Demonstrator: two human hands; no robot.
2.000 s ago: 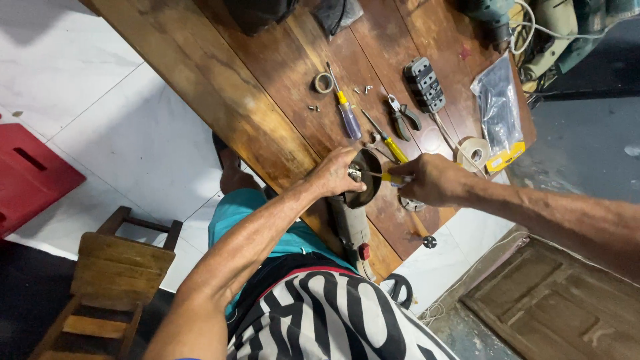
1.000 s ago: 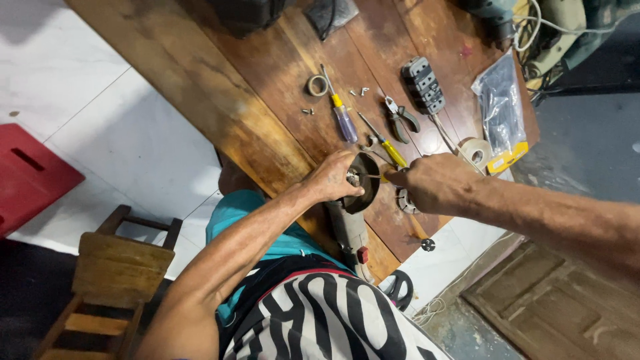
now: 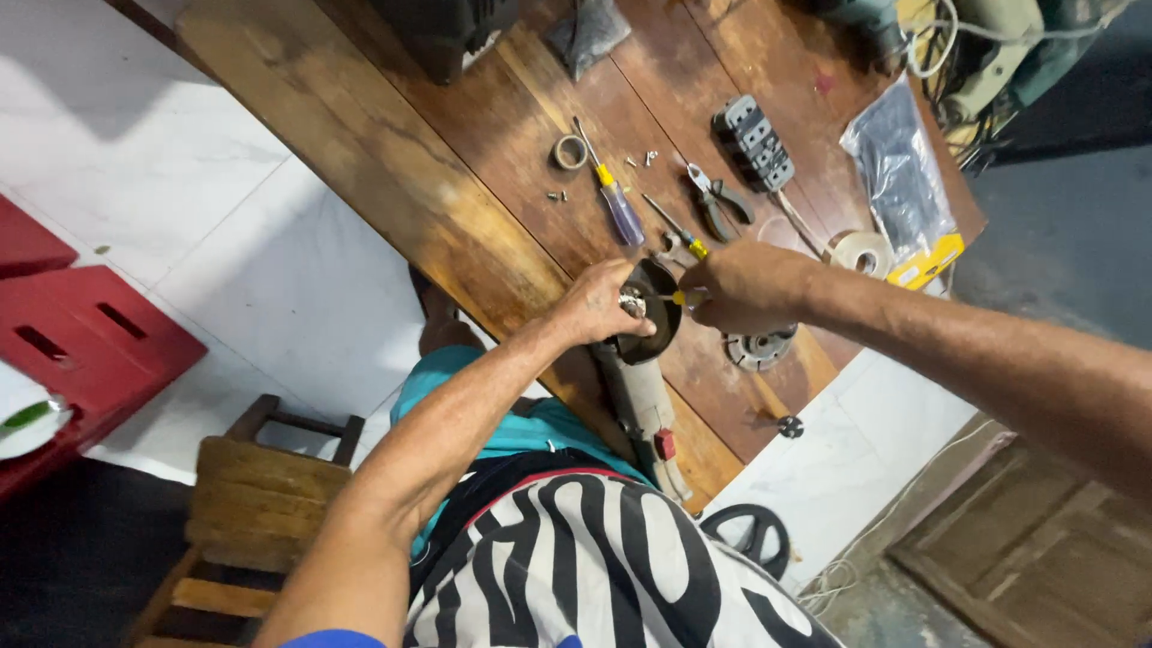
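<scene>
An angle grinder (image 3: 641,405) lies at the table's near edge, its dark disc guard (image 3: 664,317) and metal gear head (image 3: 633,301) pointing away from my body. My left hand (image 3: 597,306) grips the gear head, thumb and fingers around it. In my right hand (image 3: 742,288) is a screwdriver with a yellow collar (image 3: 681,296); its shaft reaches left across the guard to the head, where the tip is hidden. Close to the right hand lie a second yellow-handled screwdriver (image 3: 695,245), partly covered, an open-end wrench (image 3: 670,248) and a slotted metal disc (image 3: 758,349).
On the wooden table (image 3: 396,171) lie a purple-handled screwdriver (image 3: 621,211), a tape roll (image 3: 570,153), loose screws (image 3: 558,196), pliers (image 3: 717,200), a power strip (image 3: 756,144), a larger tape roll (image 3: 859,254) and a plastic bag (image 3: 903,171). A wooden chair (image 3: 261,495) stands lower left.
</scene>
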